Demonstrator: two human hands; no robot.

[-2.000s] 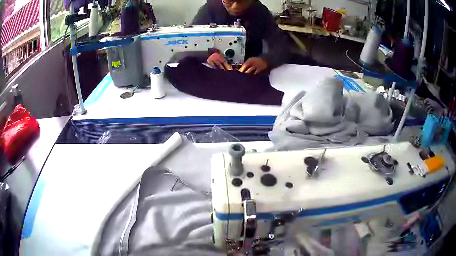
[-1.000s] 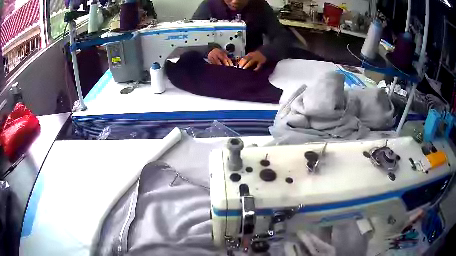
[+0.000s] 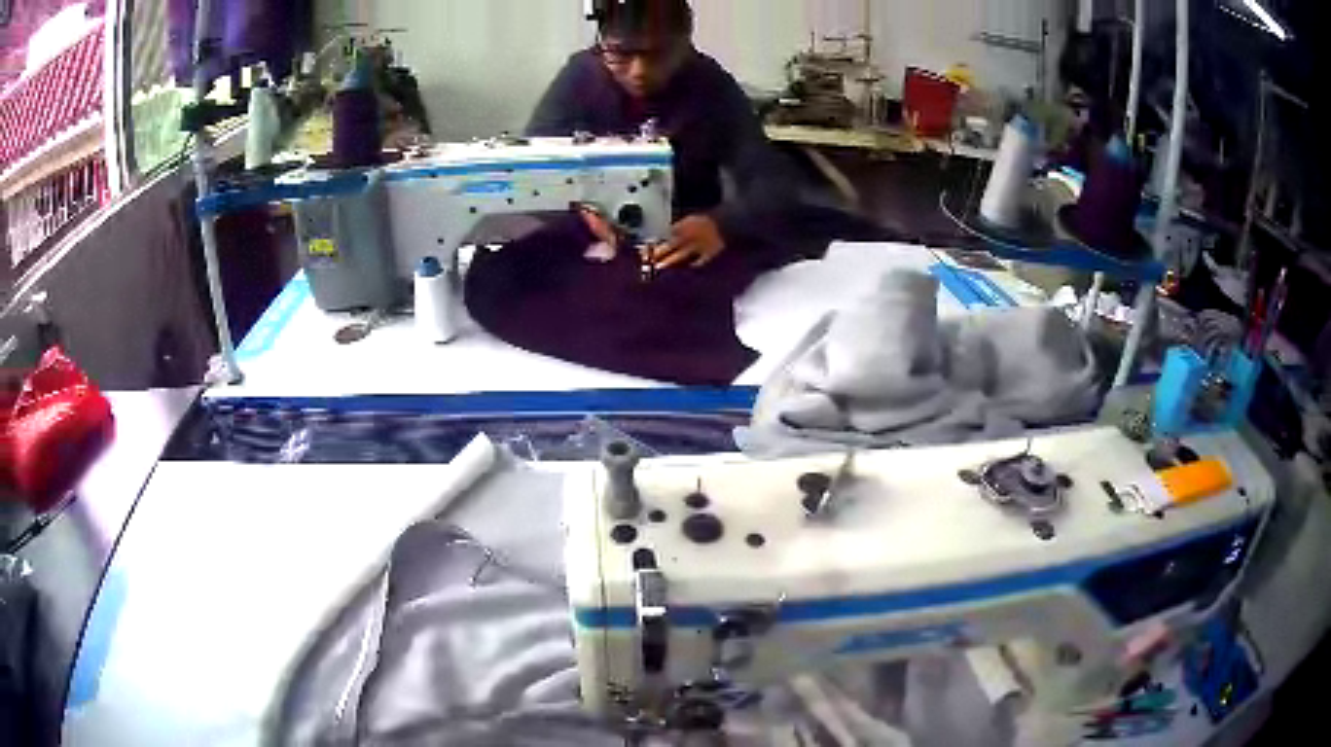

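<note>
Neither of my hands can be made out in the head view. A light grey garment piece (image 3: 475, 635) lies in soft folds on the white table, left of the near sewing machine (image 3: 890, 547), and runs up to its needle end. A narrow pale strip (image 3: 365, 664) curves along the cloth's left part. The near machine is white with a blue stripe. Its presser foot area at the bottom edge is dark and blurred. More pale cloth shows below the machine arm, blurred.
A bunched grey garment pile (image 3: 898, 358) lies behind the near machine. A person sews a dark purple piece (image 3: 613, 314) at the opposite machine (image 3: 438, 197). A white thread cone (image 3: 434, 302) stands there. A red plastic bag (image 3: 56, 426) is at far left. A blue holder (image 3: 1204, 391) stands at right.
The view has shifted, so the near machine appears further left and the far side lower. The opposite person's head is raised, and their hands and the purple piece have moved.
</note>
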